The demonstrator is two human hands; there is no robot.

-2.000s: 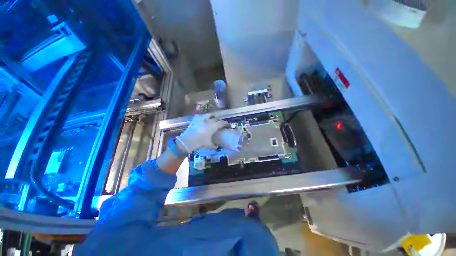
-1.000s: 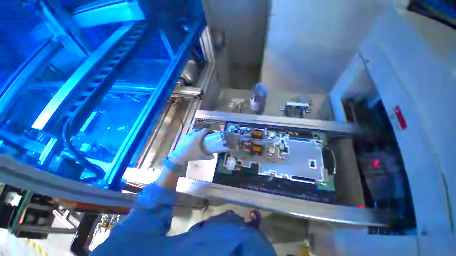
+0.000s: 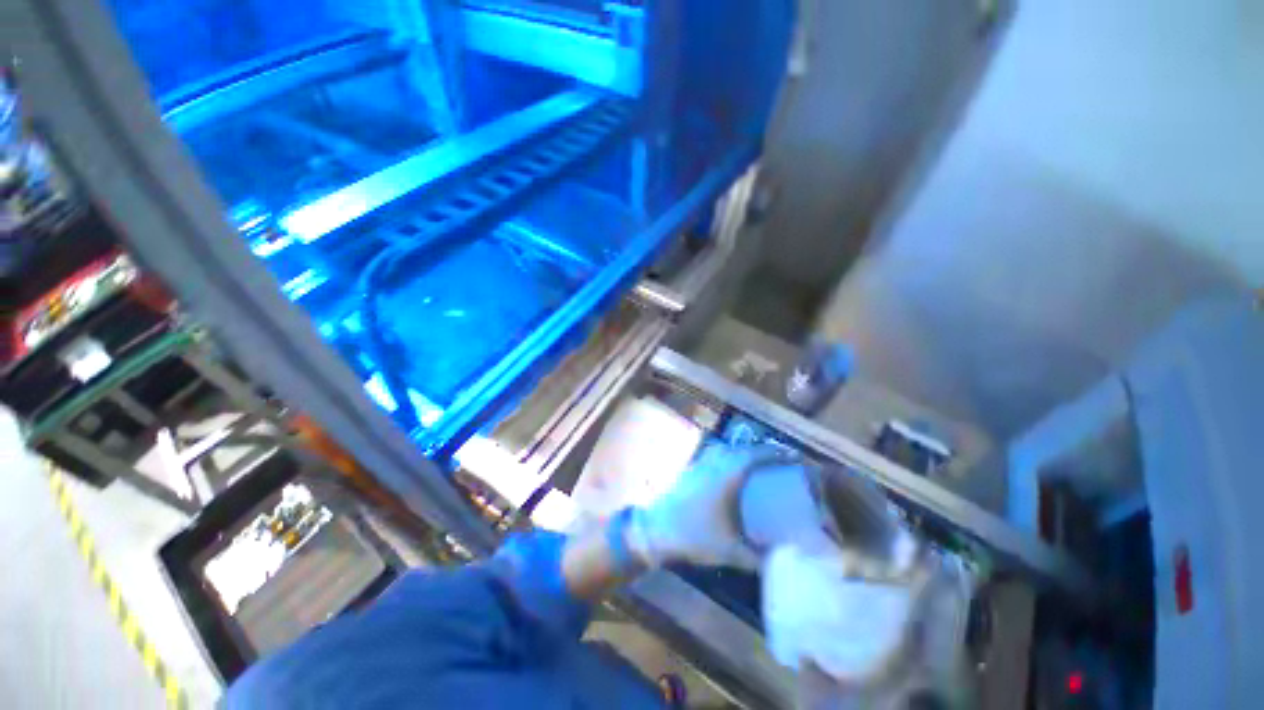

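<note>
My left hand (image 3: 693, 511), in a pale glove below a blue sleeve, is closed around a pale, palm-sized applicator (image 3: 780, 505) over the conveyor. Below and right of it is a blurred white and grey shape (image 3: 846, 610); I cannot tell whether it is my right glove, a rag or both. The circuit board (image 3: 760, 433) lies between the rails, mostly hidden behind the hand and this shape. Only its upper left edge and a strip at the right show. Contact with the board cannot be judged.
Two silver conveyor rails (image 3: 887, 476) run down to the right. Behind the rear rail stand a purplish-grey cup (image 3: 818, 375) and a small metal fixture (image 3: 912, 447). A blue-windowed machine (image 3: 458, 291) is at left. A black tray (image 3: 208, 583) holding a board lies lower left.
The view has swung left, so the conveyor appears tilted and further right. My left hand still holds the applicator. The blurred pale shape has come into view over the board.
</note>
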